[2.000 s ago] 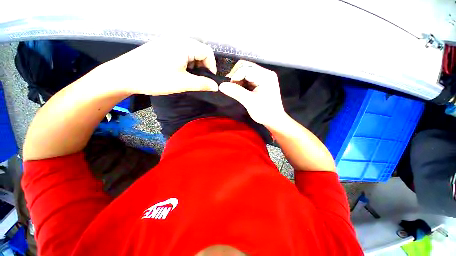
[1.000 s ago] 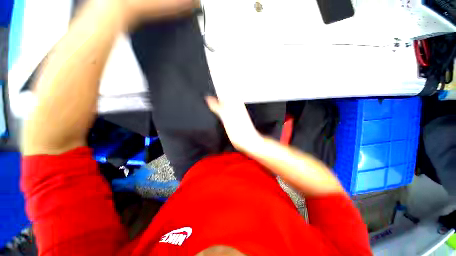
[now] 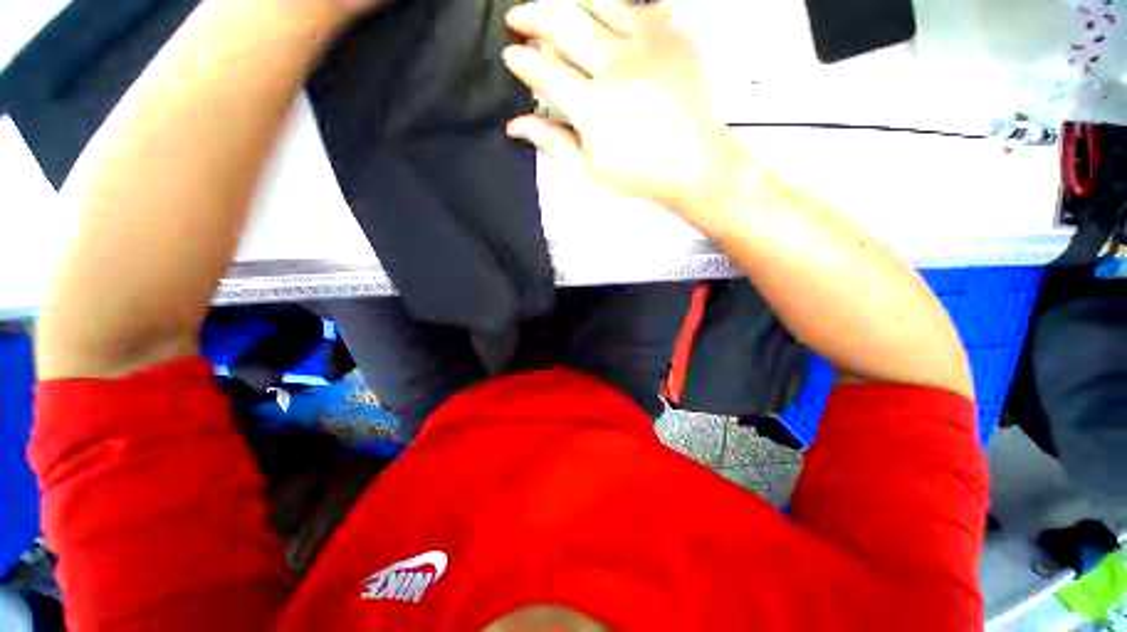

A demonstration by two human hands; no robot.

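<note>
A black garment panel (image 3: pixel 426 185) lies on the white table (image 3: pixel 643 235) and hangs over its front edge onto my lap. My right hand (image 3: pixel 612 93) is at the panel's right edge, palm down with its fingers spread; it grips nothing visible. My left arm reaches over the panel's left side to the top edge of the picture. My left hand is almost wholly cut off there, so its fingers and any grip are hidden. Another dark cloth piece (image 3: pixel 87 74) lies on the table at the far left.
A black flat rectangle (image 3: pixel 861 27) lies on the table at the back right. A blue crate (image 3: pixel 976 324) stands below the table at the right, with blue items below at the left. Red and black things hang at the table's right end. Dark clothing of a person shows at the far right.
Both hands have gone from holding cloth over my lap to the table. The black panel now lies across the table. My right hand has moved up from the table's front edge to the panel's upper right side.
</note>
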